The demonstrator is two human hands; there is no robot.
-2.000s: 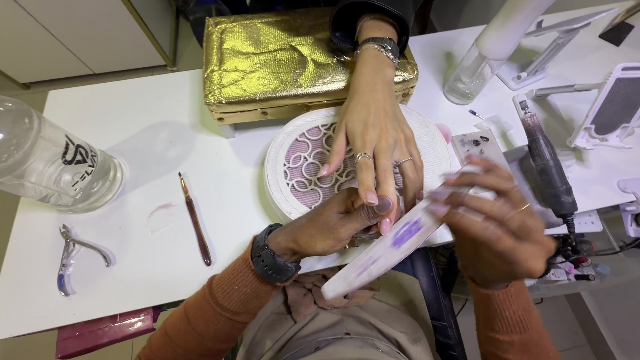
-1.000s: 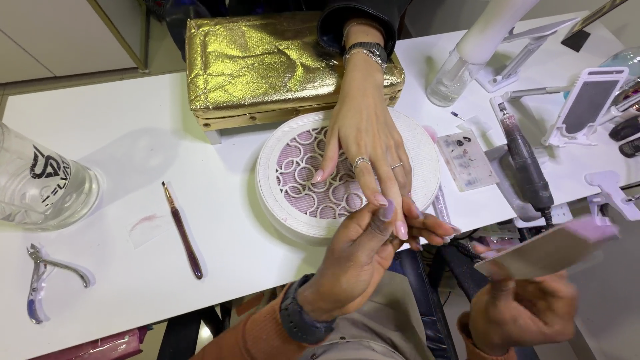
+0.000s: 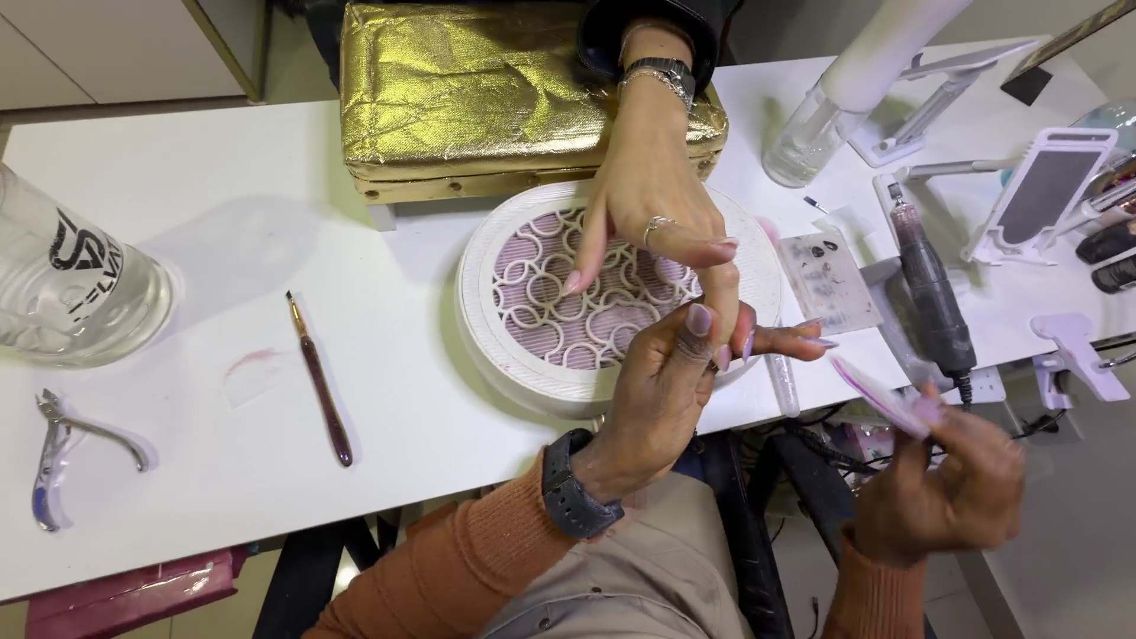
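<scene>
My left hand (image 3: 661, 395), with a dark watch at its wrist, grips a fingertip of another person's hand (image 3: 661, 204) over the round white nail dust collector (image 3: 541, 390). That hand wears a ring, a bracelet and a watch. My right hand (image 3: 945, 479) pinches one end of a nail file (image 3: 874, 395), slightly blurred, tilted and apart from the nails. An electric nail drill handpiece (image 3: 932, 284) rests in its cradle to the right. A thin brush (image 3: 319, 382) and cuticle nippers (image 3: 62, 453) lie at the left of the white table.
A gold-covered armrest (image 3: 479, 98) stands at the back, under the other person's forearm. A large clear jar (image 3: 80, 275) stands at the left. Around the right side are a glass bottle (image 3: 808, 133), a stained card (image 3: 830, 284), a phone stand (image 3: 1038, 195) and a white clamp (image 3: 1078, 355).
My left hand has kept contact with the other person's fingers. The file in my right hand has turned from broad side to nearly edge-on. The other person's fingers are now more bent.
</scene>
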